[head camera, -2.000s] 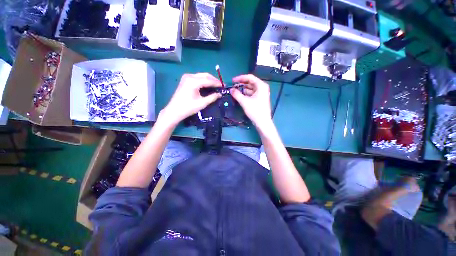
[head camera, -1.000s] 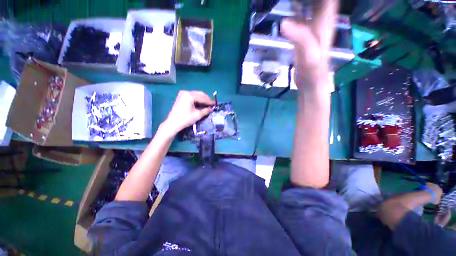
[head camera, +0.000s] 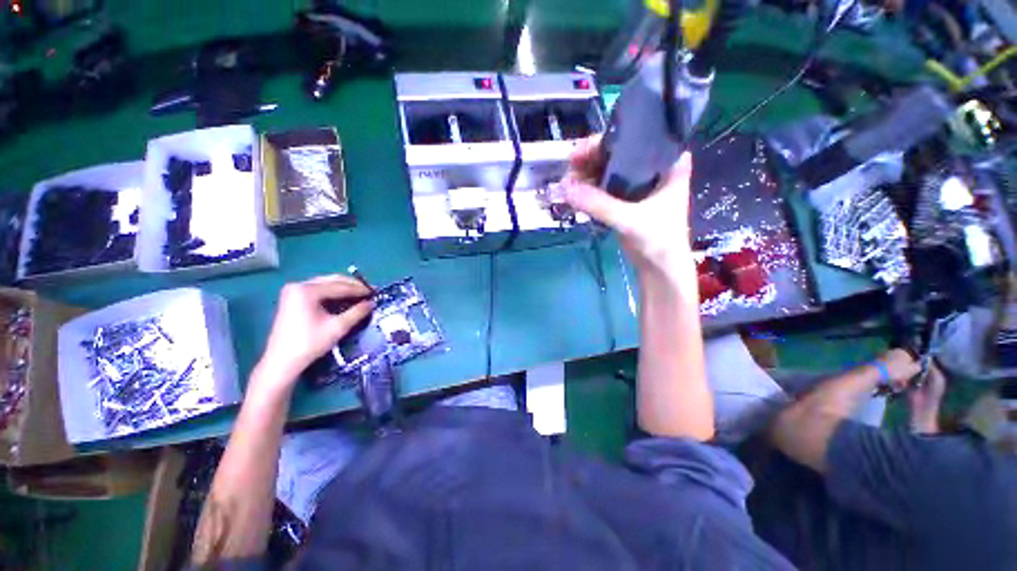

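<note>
The open black device housing (head camera: pixel 399 326) lies on the green bench in front of me, its stubby handle (head camera: pixel 379 390) pointing toward my body. Metal or circuit parts show inside it. My left hand (head camera: pixel 318 318) is at the housing's upper left edge, thumb and fingers pinched together on a small dark part (head camera: pixel 355 292) that is mostly hidden. My right hand (head camera: pixel 636 206) is raised over the feeders' right side, wrapped around the thick grey-black electric screwdriver (head camera: pixel 649 128), which has a yellow hanger above. The screwdriver's bit is not visible.
Two screw feeders (head camera: pixel 455 184) stand behind the housing. A white tray of metal parts (head camera: pixel 212 363), a brown carton (head camera: pixel 39 385), white boxes (head camera: pixel 262 206) and a yellow-brown box (head camera: pixel 304 218) are at left. A black tray with red coils (head camera: pixel 781 240) and a person's arm (head camera: pixel 831 415) are at right.
The right hand left the housing, rose to the right, and now holds the screwdriver. The left hand stays at the housing. The view has swung right, shifting the bench leftward.
</note>
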